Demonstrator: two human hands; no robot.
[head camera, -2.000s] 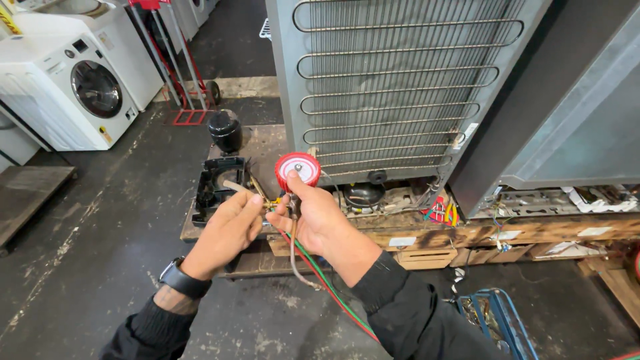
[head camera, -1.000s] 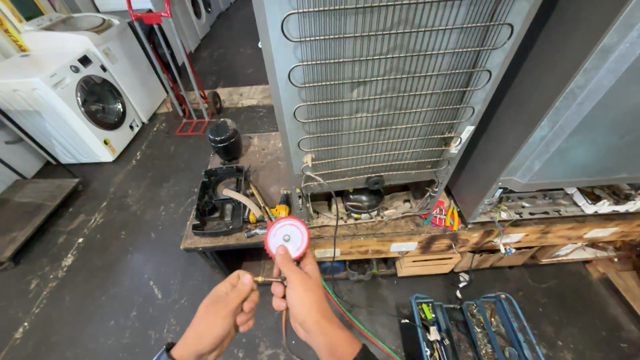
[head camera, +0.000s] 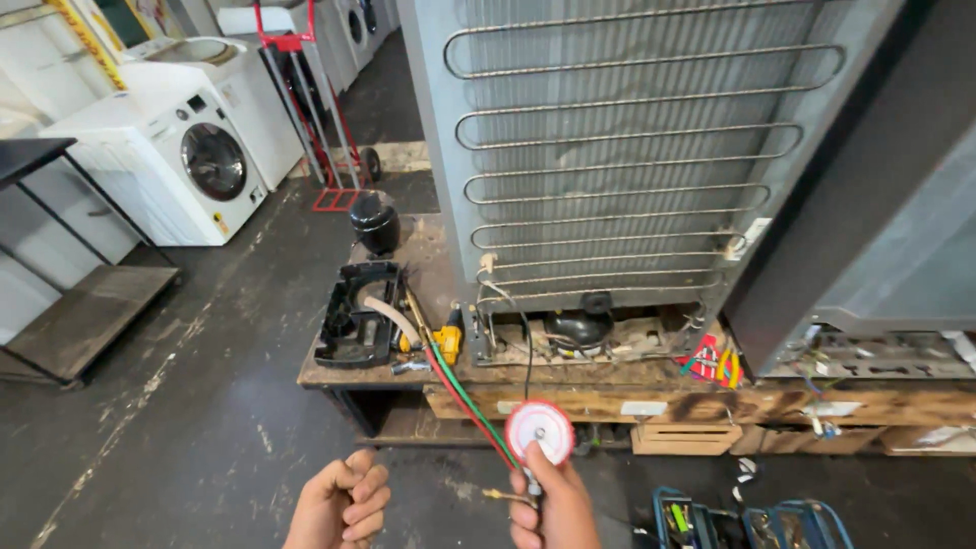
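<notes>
My right hand (head camera: 555, 499) holds a round red-rimmed pressure gauge (head camera: 540, 433) upright by its stem, the thumb on its lower face. A small brass fitting (head camera: 499, 496) sticks out to the left from the stem. To the left, my left hand (head camera: 339, 499) is curled, palm side up; whether something small lies in its fingers cannot be told. Red and green hoses (head camera: 465, 400) run from the bench down behind the gauge. Beyond stands a refrigerator's back with condenser coils (head camera: 618, 152) and a black compressor (head camera: 581, 328) at its base.
On the wooden bench (head camera: 427, 252) are a loose black compressor (head camera: 375, 223), a black open case (head camera: 358, 316), a yellow cordless drill (head camera: 450, 335) and pliers (head camera: 728, 370). A blue toolbox (head camera: 671, 511) sits on the floor. A red hand truck (head camera: 335, 171) and washing machines (head camera: 164, 152) stand at the left.
My left hand has come away from the fitting beside the gauge and moved left. My right hand keeps its hold on the gauge.
</notes>
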